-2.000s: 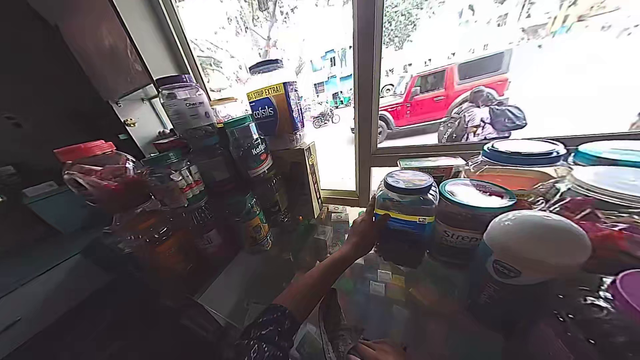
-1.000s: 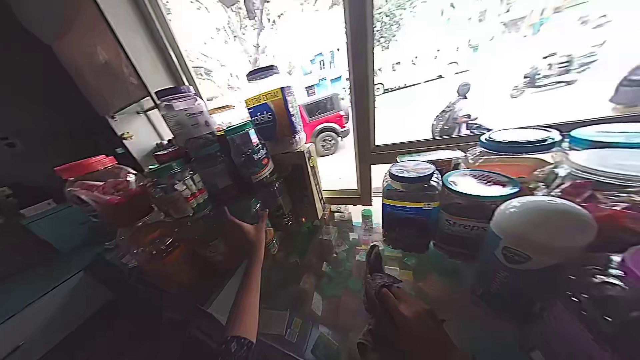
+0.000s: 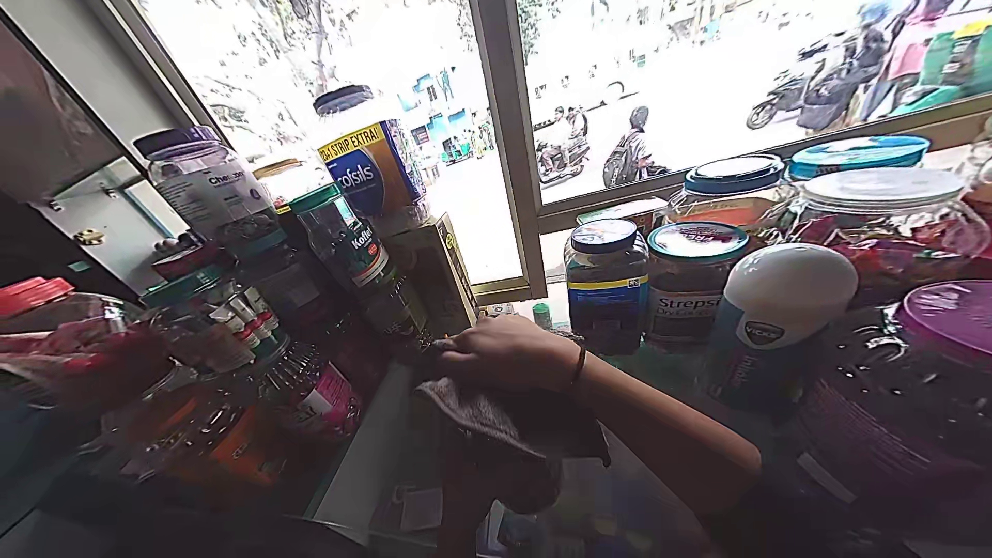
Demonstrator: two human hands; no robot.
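My right hand (image 3: pixel 504 353) reaches in from the lower right, a dark band at its wrist, its fingers closed on a grey-brown cloth (image 3: pixel 484 411). The cloth hangs below the palm. Its fingertips are close to the lower jars of the left stack, beside a cardboard box (image 3: pixel 438 267). In deep shadow under the cloth is my left hand (image 3: pixel 519 480), mostly hidden; its grip cannot be made out. A blue-labelled jar (image 3: pixel 607 291) and a Strepsils jar (image 3: pixel 690 298) stand right of the right hand.
Stacked plastic jars include a Koflet jar (image 3: pixel 341 236), a Cofsils container (image 3: pixel 372 170) and a red-lidded jar (image 3: pixel 70 333). A Vicks inhaler-shaped container (image 3: pixel 779 325) and a purple-lidded jar (image 3: pixel 914 387) stand right. The window frame (image 3: pixel 508 155) rises behind; people and motorbikes are outside.
The left hand has left the blue-labelled jar, reached the left stack, then moved down into shadow. The right hand has moved left and forward with the cloth.
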